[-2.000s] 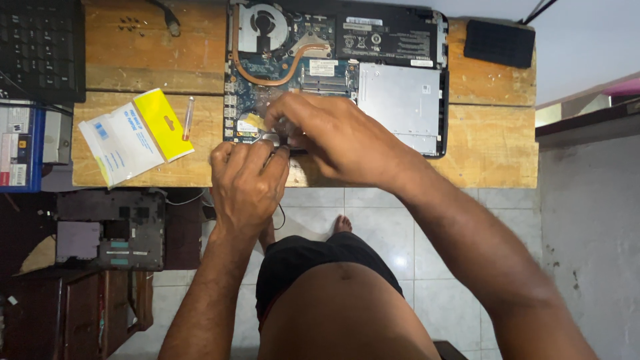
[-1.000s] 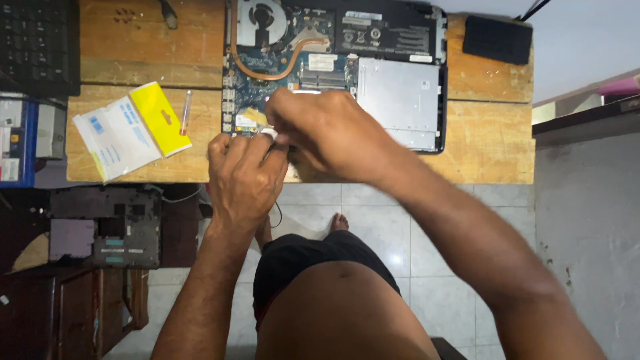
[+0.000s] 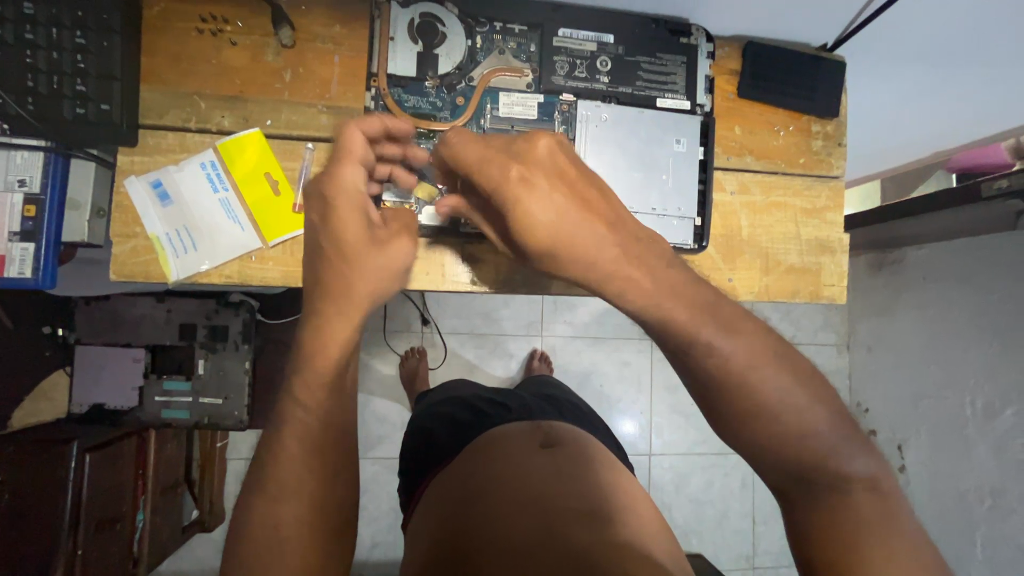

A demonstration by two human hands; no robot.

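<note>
An opened laptop base lies on the wooden table, its blue circuit board [image 3: 416,100], cooling fan [image 3: 428,40], copper heat pipe [image 3: 472,104], black battery [image 3: 624,64] and silver drive [image 3: 640,168] exposed. Over the board's lower left part, my left hand [image 3: 360,200] is raised with its fingers apart and nothing visible in them. Close beside it, my right hand [image 3: 520,188] hovers with thumb and fingers curled; whether it pinches something small is hidden. A piece of yellowish tape [image 3: 426,192] shows on the laptop between the hands.
A yellow-and-white plastic packet [image 3: 216,200] and a small clear tube [image 3: 304,178] lie left of the laptop. Several screws [image 3: 216,28] and a cable end [image 3: 282,24] are at the top left. A black cover [image 3: 790,80] lies right; a keyboard [image 3: 64,68] stands far left.
My left hand has lifted off the laptop's lower edge and its fingers have spread. The two hands, together before, are now slightly apart.
</note>
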